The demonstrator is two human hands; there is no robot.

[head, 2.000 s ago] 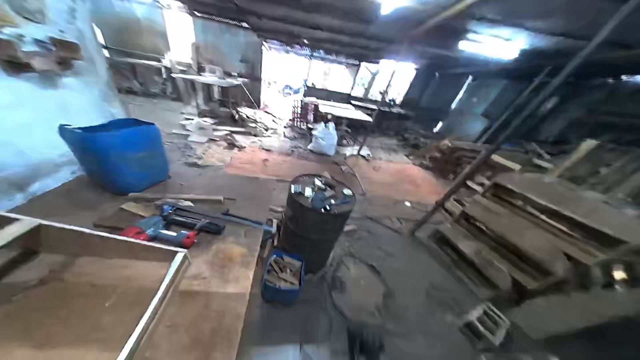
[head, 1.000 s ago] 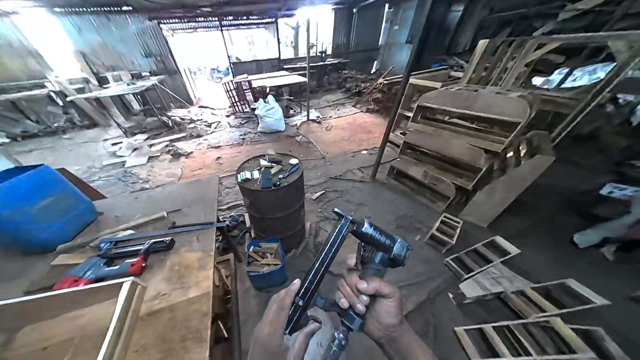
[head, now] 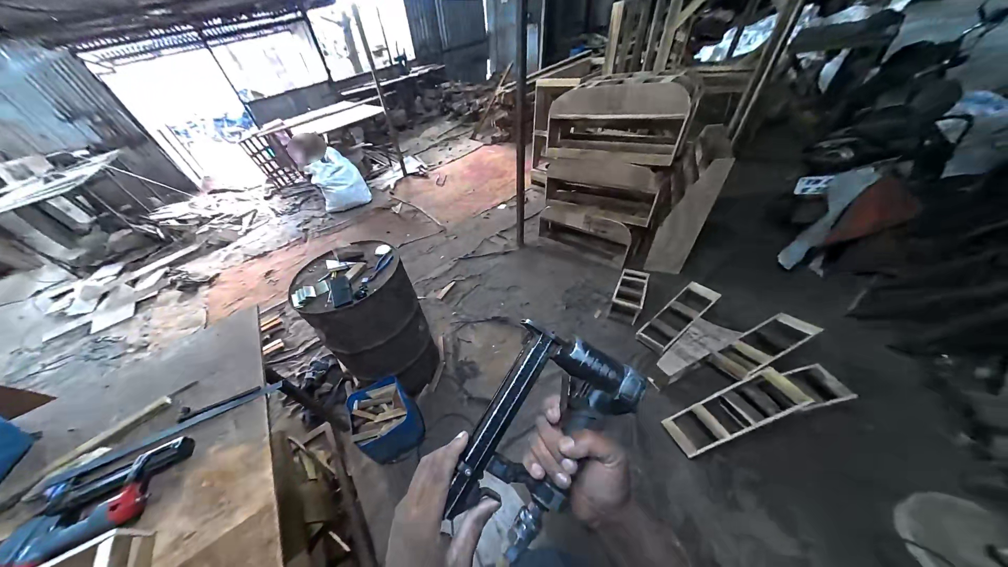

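A black pneumatic nail gun (head: 594, 374) is held up in front of me at the lower middle, its long magazine slanting down to the left. My right hand (head: 583, 465) is closed around its handle, close to the air hose fitting. My left hand (head: 433, 504) rests against the lower end of the magazine, thumb and fingers on either side of it. A second nail gun, red and grey (head: 118, 508), lies on the plywood-topped workbench (head: 213, 472) at the lower left, beside a long metal bar (head: 169, 433).
A rusty steel drum (head: 378, 323) carries small items. By its base is a blue container (head: 402, 441) of wood offcuts. Ladder-like wooden frames (head: 756, 409) lie on the floor at right; wooden shelf units (head: 606, 165) stand behind a metal post (head: 520, 126). A white sack (head: 340, 181) sits farther back.
Two seconds ago the black nail gun was not in my hands; one second ago both hands had it. Its magazine remains slanted. The view has turned right and down.
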